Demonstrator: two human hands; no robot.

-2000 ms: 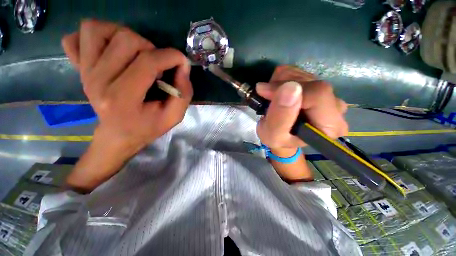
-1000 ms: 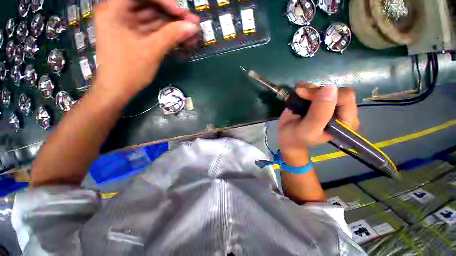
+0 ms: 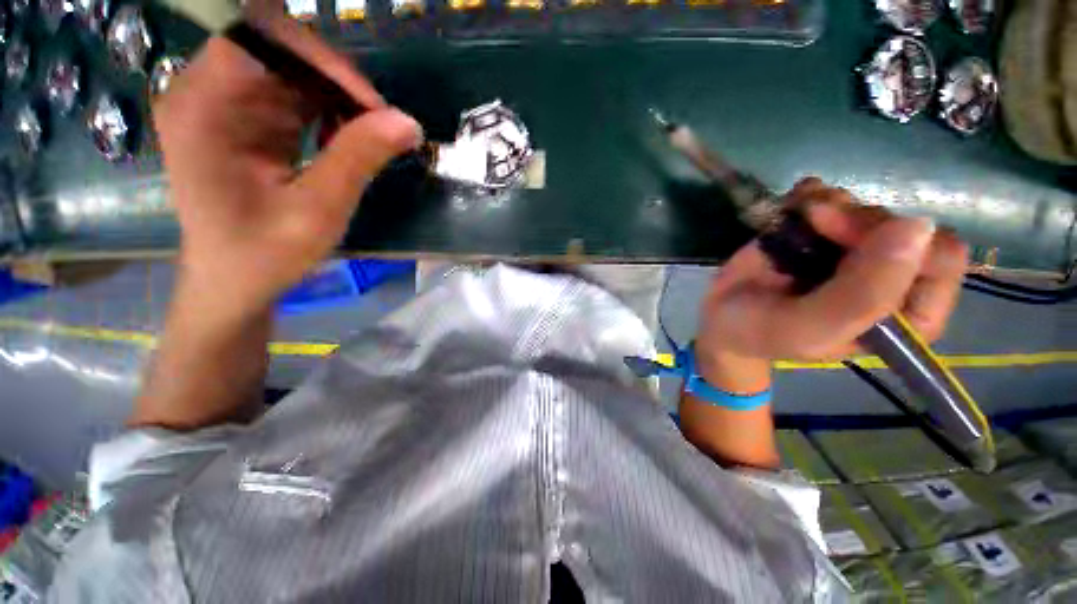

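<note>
A round silver circuit board assembly [image 3: 498,144] lies on the green mat, with a small cream block [image 3: 536,170] at its right edge. My left hand [image 3: 278,159] holds a dark, slim tool, seemingly tweezers [image 3: 295,71], with a pale rear end. A small white battery cell [image 3: 464,161] is at its fingertips, against the assembly's left side; the exact grip and leads are too blurred to tell. My right hand [image 3: 833,277] holds a black and yellow soldering iron [image 3: 927,383], its tip off to the right of the assembly, apart from it.
A clear tray [image 3: 661,38] of battery cells lies along the far edge of view. More round assemblies [image 3: 900,78] sit at far right and far left. A tan round holder [image 3: 1039,89] is at the right edge. Cartons [image 3: 933,507] stand below the bench.
My left hand has moved from the battery tray to the assembly, now with a white cell at its fingertips. My right hand with the iron appears farther right. The view has shifted.
</note>
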